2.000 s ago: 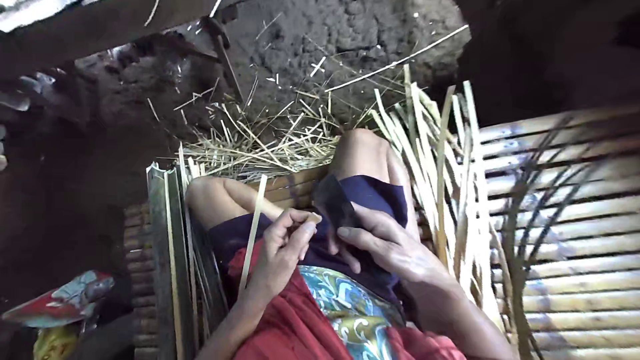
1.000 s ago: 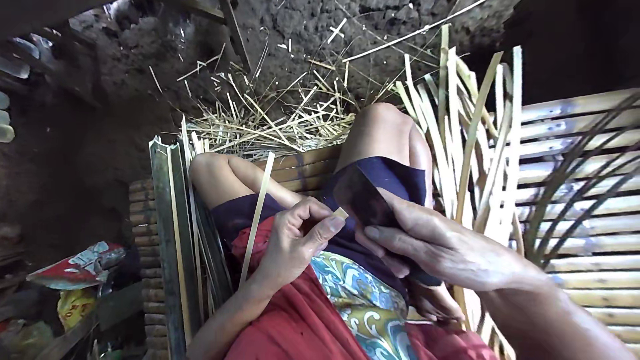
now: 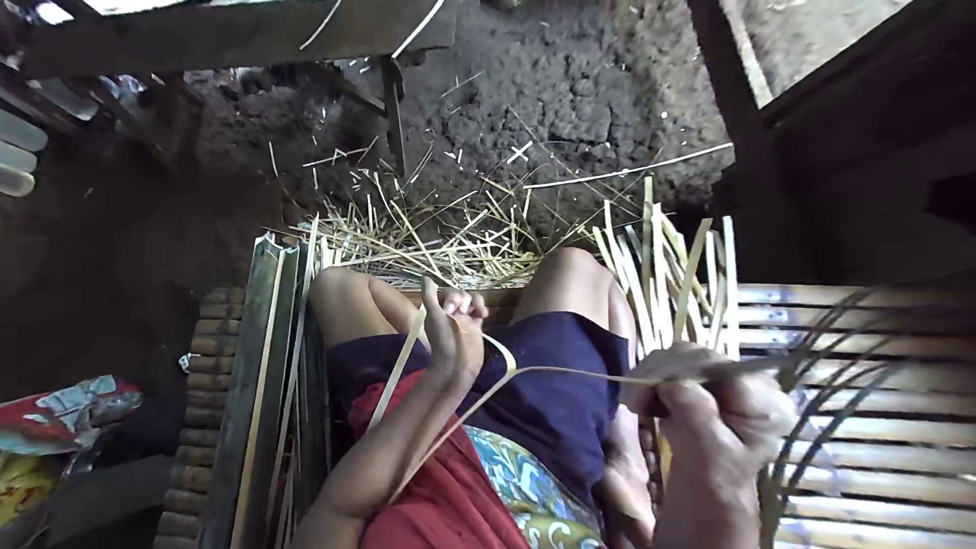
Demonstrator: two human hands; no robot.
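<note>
My left hand [image 3: 455, 332] is raised above my lap, with a pale bamboo strip [image 3: 398, 374] passing through it, between thumb and fingers. A thin sliver [image 3: 564, 371] runs from a curl beside that hand to my right hand [image 3: 713, 396], which pinches its end. My right hand also holds a dark blade [image 3: 743, 368], blurred, pointing right. The sliver's other part slants down across my left forearm. Split bamboo strips [image 3: 659, 282] stand beside my right knee. Longer split bamboo lengths [image 3: 255, 381] lie along my left side.
A slatted bamboo bench [image 3: 877, 457] extends to the right. Thin shavings [image 3: 457, 255] are heaped on the ground beyond my knees. A wooden beam [image 3: 229, 38] crosses the upper left, and a dark post [image 3: 732, 99] stands at upper right. Plastic packets [image 3: 69, 412] lie at left.
My right hand has moved away to the right from my left hand, with the blade. A thin sliver now stretches between the hands. My left hand has turned upward.
</note>
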